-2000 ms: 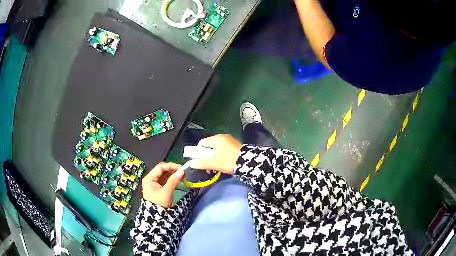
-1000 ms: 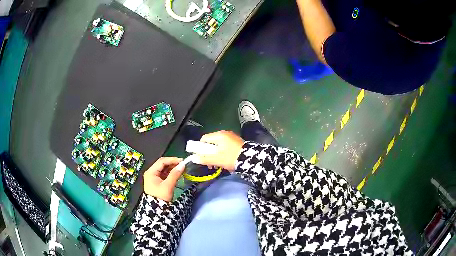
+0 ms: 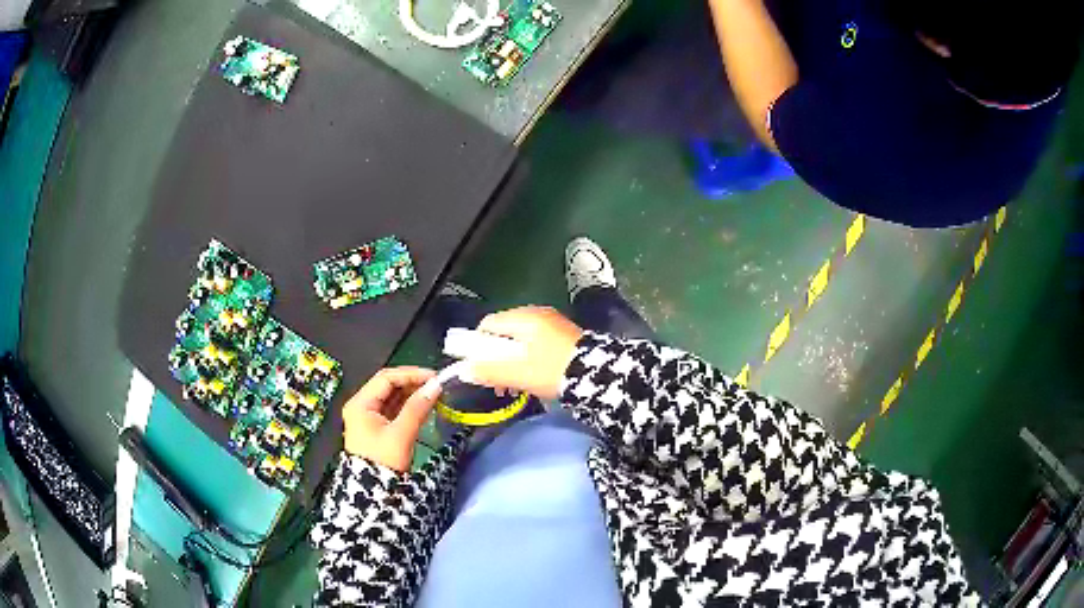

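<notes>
My right hand [image 3: 530, 352] grips the white tape roll [image 3: 476, 346], whose yellow inner ring shows below the fingers. My left hand [image 3: 390, 416] pinches the narrow loose end of the tape [image 3: 442, 379] between thumb and fingers, close to the roll. Both hands are in front of my lap, off the bench's edge. Part of the roll is hidden by my right hand.
Several green circuit boards [image 3: 254, 368] lie grouped on the black sheet [image 3: 321, 154], with single boards [image 3: 366, 272] apart. Another white ring [image 3: 449, 21] lies beside a board [image 3: 512, 42] at the top. A person in dark clothing [image 3: 903, 131] is at upper right. A blue stool [image 3: 737, 166] is on the floor.
The hands and tape keep nearly the same pose, with my left hand slightly higher in the picture. The bench view has shifted slightly.
</notes>
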